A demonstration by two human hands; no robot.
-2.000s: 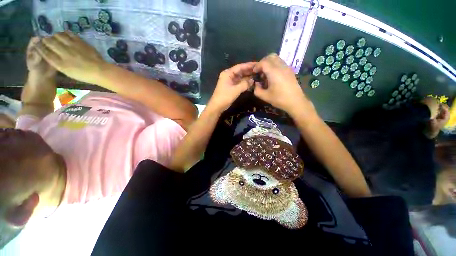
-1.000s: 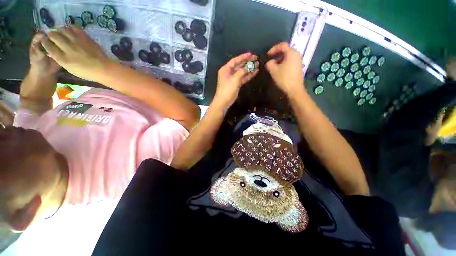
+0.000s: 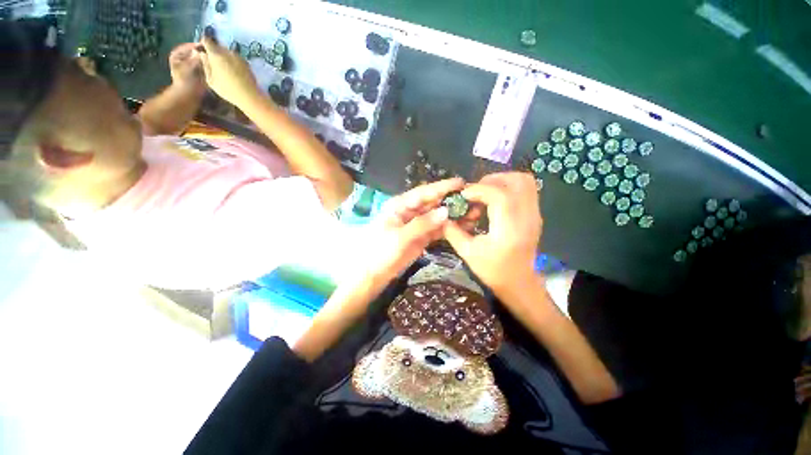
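A round subassembly (image 3: pixel 456 206) with a dark rim and pale green face is held between the fingertips of both hands above my lap. My left hand (image 3: pixel 413 218) grips it from the left. My right hand (image 3: pixel 502 222) touches it from the right, its fingers curled, which partly hides the disc. Matching round subassemblies (image 3: pixel 596 166) lie in a cluster on the dark bench to the right. Small dark fittings (image 3: pixel 425 169) lie loose on the bench just beyond my left hand.
A white strip (image 3: pixel 505 117) stands between work areas. A sectioned parts tray (image 3: pixel 307 67) with black round parts is at left, where a person in pink works. The green conveyor (image 3: pixel 622 53) runs behind a white rail. A smaller disc cluster (image 3: pixel 711 228) is far right. A blue bin (image 3: pixel 276 311) is low left.
The view has shifted, showing more conveyor and the loose fittings. My hands were apart one second ago, with the disc in my left; now both meet at the disc.
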